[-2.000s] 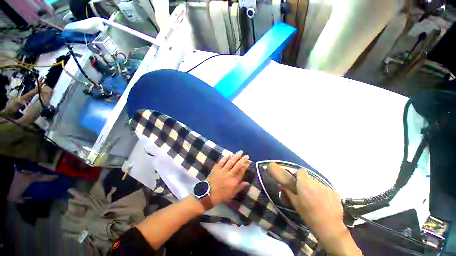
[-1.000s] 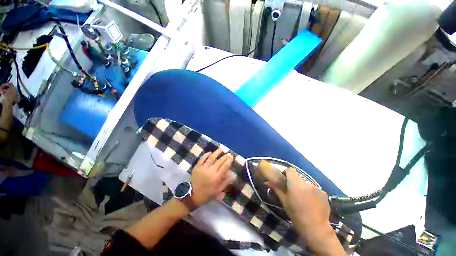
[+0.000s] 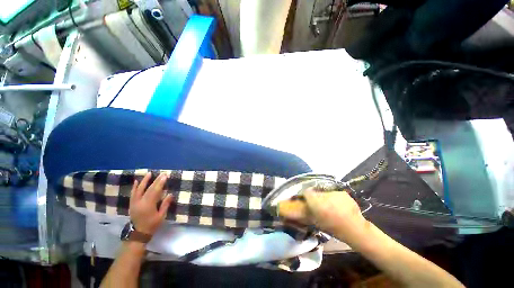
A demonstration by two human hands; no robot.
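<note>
A black-and-cream checked fabric panel (image 3: 217,197) lies lengthwise along the near side of the navy pressing board (image 3: 146,140). My left hand (image 3: 148,205), with a watch on the wrist, rests on the panel left of centre, fingers apart. My right hand (image 3: 329,211) is closed around the tan-yellow handle of the steam iron (image 3: 301,185), which is at the panel's right end; the iron looks blurred and its sole is partly hidden by my hand. White cloth with dark strips (image 3: 248,247) hangs below the panel's near edge.
A bright blue support arm (image 3: 181,70) crosses the white table cover (image 3: 270,104) behind the board. A dark pad (image 3: 400,194) lies at the right, with the black hose running past it. A white frame post (image 3: 53,124) stands at the left. Dark cloth is at the upper right.
The view has turned to the right, and the board and panel now run nearly level. The iron has moved to the panel's right end. My left hand still rests on the panel.
</note>
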